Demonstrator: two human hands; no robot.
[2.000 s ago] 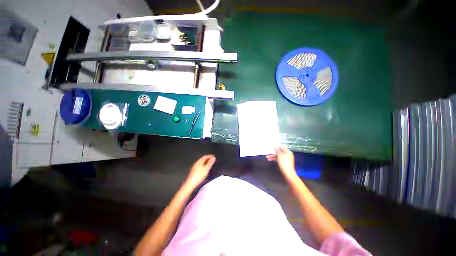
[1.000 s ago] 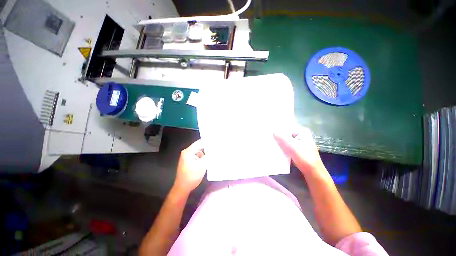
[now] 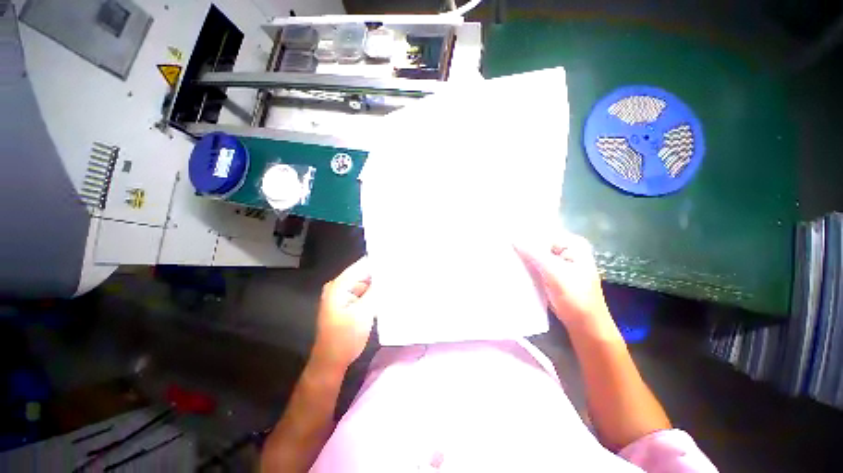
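Note:
A large white paper sheet [image 3: 462,212] is held up in front of my body, over the near edges of the conveyor and the bench. It looks blank and overexposed, and nothing on it can be read. My left hand [image 3: 347,309] is closed on its lower left edge. My right hand [image 3: 566,275] is closed on its lower right side, with the thumb on the page. Both hands are bare.
A blue component reel [image 3: 644,140] lies on the green bench [image 3: 730,222]. The board conveyor [image 3: 319,208] carries a blue roll [image 3: 218,164] and a white roll [image 3: 282,186]. The white machine [image 3: 139,222] is at the left. Grey-white stacked sheets [image 3: 813,305] stand at the right.
The paper has come up from the bench edge, and my left hand has taken hold of it too. Its top edge now reaches higher. The view has shifted, so the bench sits further right.

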